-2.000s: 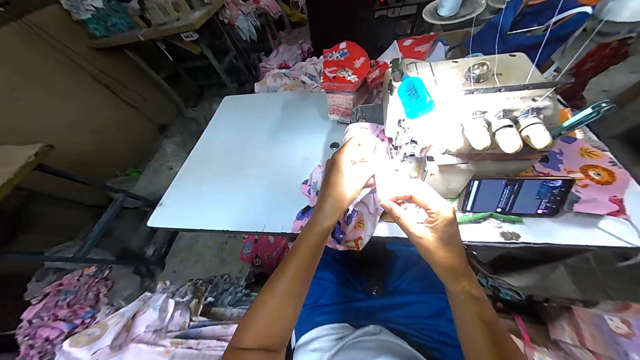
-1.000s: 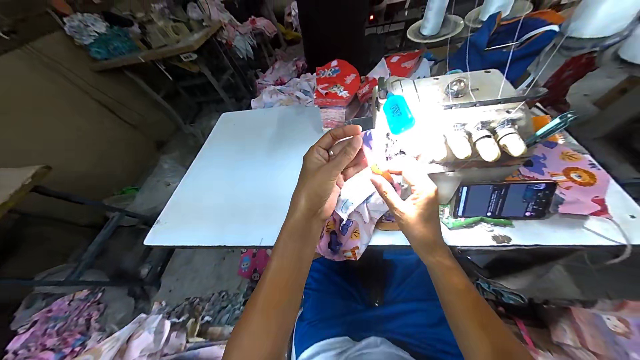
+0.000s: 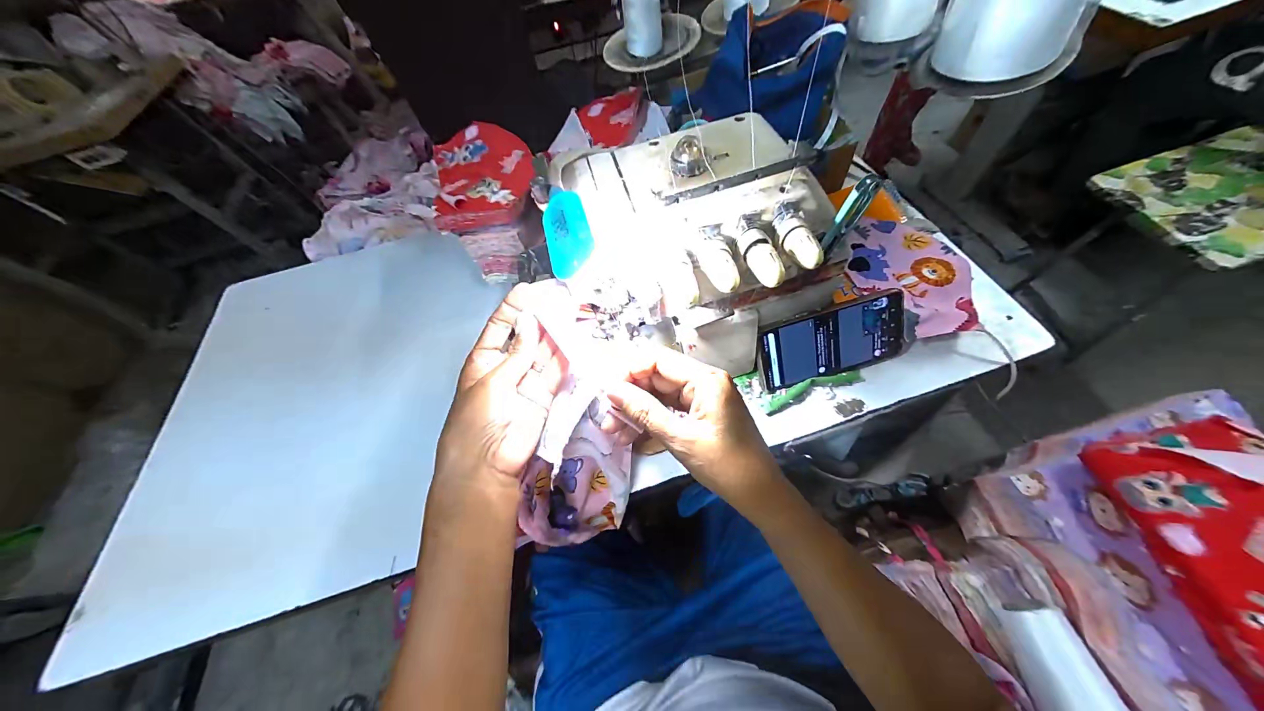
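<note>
A pink printed fabric piece [image 3: 578,484] hangs from both hands over the table's front edge, close to the needle area of an overlock sewing machine [image 3: 711,212]. My left hand [image 3: 509,390] is on the fabric's left side, palm turned up, with the cloth between thumb and fingers. On the right side, my right hand [image 3: 686,410] pinches the cloth between thumb and fingertips. Strong lamp glare washes out the fabric's upper part and the machine's needle and presser foot, so the exact contact there cannot be told.
A phone [image 3: 831,341] lies right of the machine, beside green scraps [image 3: 795,395] and pink lion-print fabric [image 3: 913,276]. Red fabric pieces [image 3: 482,178] are stacked behind the white tabletop [image 3: 286,425]. Thread cones [image 3: 642,28] stand at the back; printed cloth [image 3: 1106,513] lies at lower right.
My left hand has lowered from its raised position of a second ago and turned palm up. The pale inner side of the fabric, spread between the hands then, now hangs narrower. The view has shifted right.
</note>
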